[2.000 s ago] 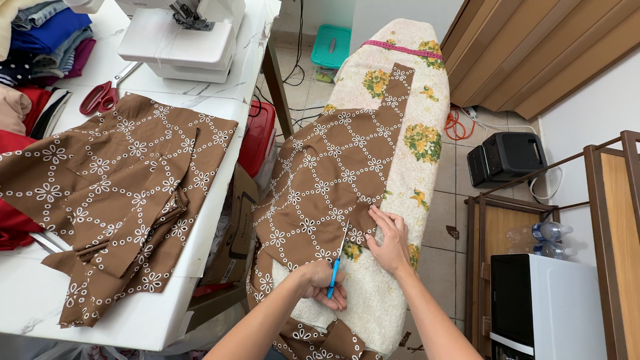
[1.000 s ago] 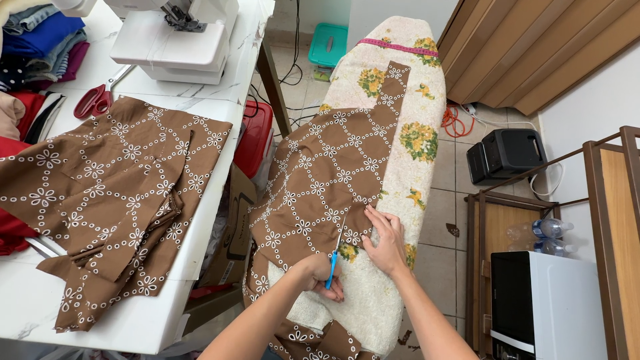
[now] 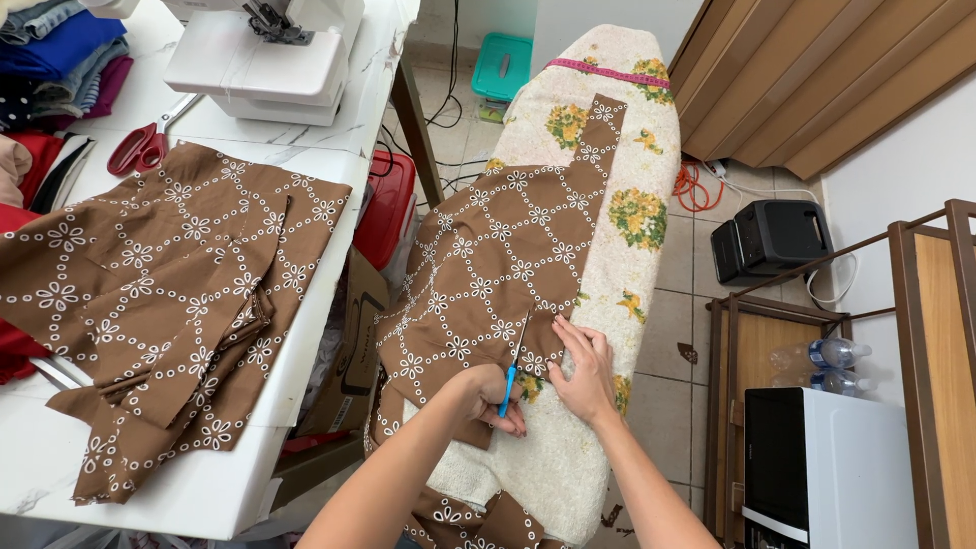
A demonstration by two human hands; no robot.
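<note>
Brown fabric with a white floral lattice print (image 3: 496, 252) lies over an ironing board with a flowered cover (image 3: 640, 145). My left hand (image 3: 496, 396) is closed around blue-handled scissors (image 3: 509, 385), whose blades point up the board at the fabric's lower part. Just to the right, my right hand (image 3: 585, 366) rests with its fingertips on the fabric edge and its palm over the cover, holding nothing. More fabric of the same print (image 3: 175, 252) lies in folds on the white table, and some hangs at the board's lower end.
Left, a white marble-pattern table (image 3: 229, 473) bears a sewing machine (image 3: 259, 69), red-handled scissors (image 3: 141, 145) and folded clothes (image 3: 61, 46). A pink tape (image 3: 602, 72) crosses the board's top. A red-lidded bin (image 3: 386, 206) stands between them; a metal shelf frame (image 3: 907, 320) and microwave (image 3: 831, 465) stand right.
My left hand and the scissors keep nearly the same place on the fabric. My right hand also stays beside them, with no plain change in its hold.
</note>
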